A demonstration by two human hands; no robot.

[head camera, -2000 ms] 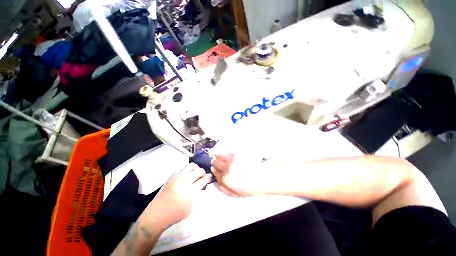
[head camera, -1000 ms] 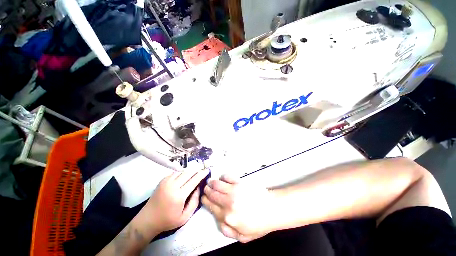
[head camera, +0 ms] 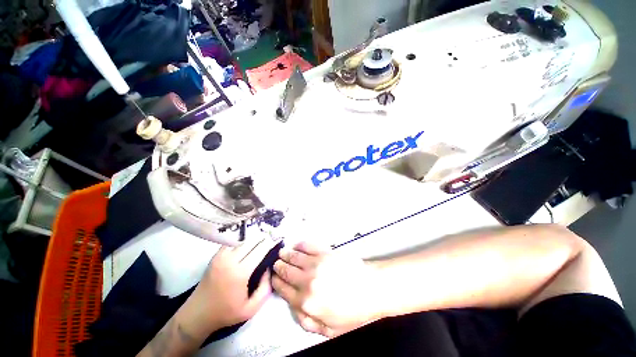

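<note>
A narrow dark cloth piece [head camera: 264, 268] lies between my two hands, just in front of the needle area of the cream-white sewing machine [head camera: 279, 160]. My left hand [head camera: 233, 282] is on its left side, with fingertips close to the presser foot area [head camera: 268, 222]. My right hand [head camera: 317, 289] has curled fingers on the cloth's right edge. The fingertips pinch the cloth. The presser foot and needle are too small and glaring to tell apart. More dark cloth [head camera: 136, 289] lies on the table to the left and runs under my left wrist.
The orange slotted basket [head camera: 66, 279] stands left of the white table [head camera: 307, 342]. Another dark piece [head camera: 132, 209] lies left of the machine head. A flat black rectangle [head camera: 519, 185] lies at the right. Heaped clothing [head camera: 132, 42] and a pale frame [head camera: 35, 192] are behind left.
Compared with two seconds ago, my hands are nearer the table's front edge, and the cloth shows as a longer dark strip between them. The camera view has shifted slightly.
</note>
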